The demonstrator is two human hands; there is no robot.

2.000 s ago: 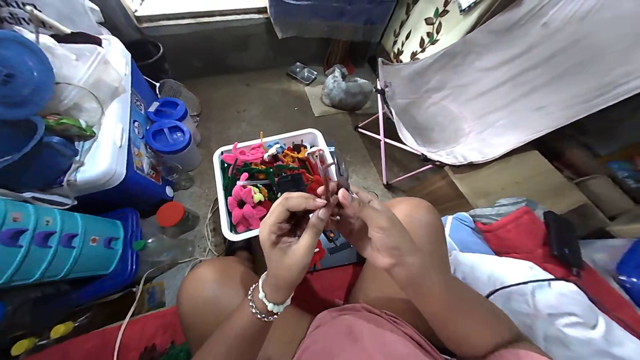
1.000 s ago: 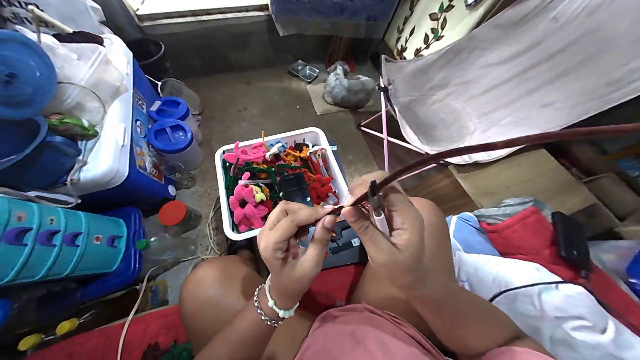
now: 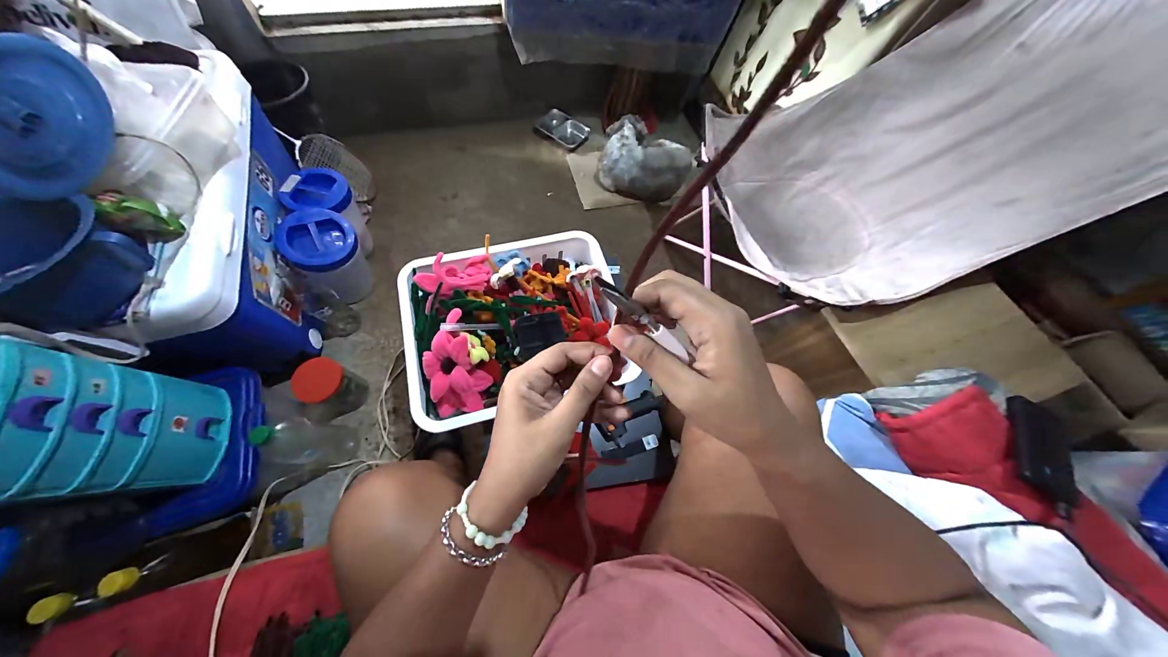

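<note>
Over the lap, my left hand (image 3: 552,411) pinches a long dark reddish-brown cord-like strand (image 3: 680,203) between thumb and fingers; part of it hangs down to the pink shirt. My right hand (image 3: 707,356) is closed around a small tool with a dark metal tip (image 3: 623,298) and a pale handle, its kind unclear, and touches the same strand, which rises toward the top right. Just beyond the hands stands a white plastic basin (image 3: 413,379) holding pink fuzzy flowers (image 3: 452,370), red and orange fuzzy pieces, green stems and a black box (image 3: 538,333).
A blue and white cooler (image 3: 239,274), lidded jars (image 3: 317,239) and teal drawers (image 3: 109,424) stand at left. A grey and black case (image 3: 630,447) lies between the legs. A grey cloth on a pink frame (image 3: 876,201) and piled clothes (image 3: 985,538) are at right.
The strand, stretching toward the right one second ago, now rises steeply toward the top, with a length also hanging below my left hand. The tool's metal tip in my right hand shows more plainly.
</note>
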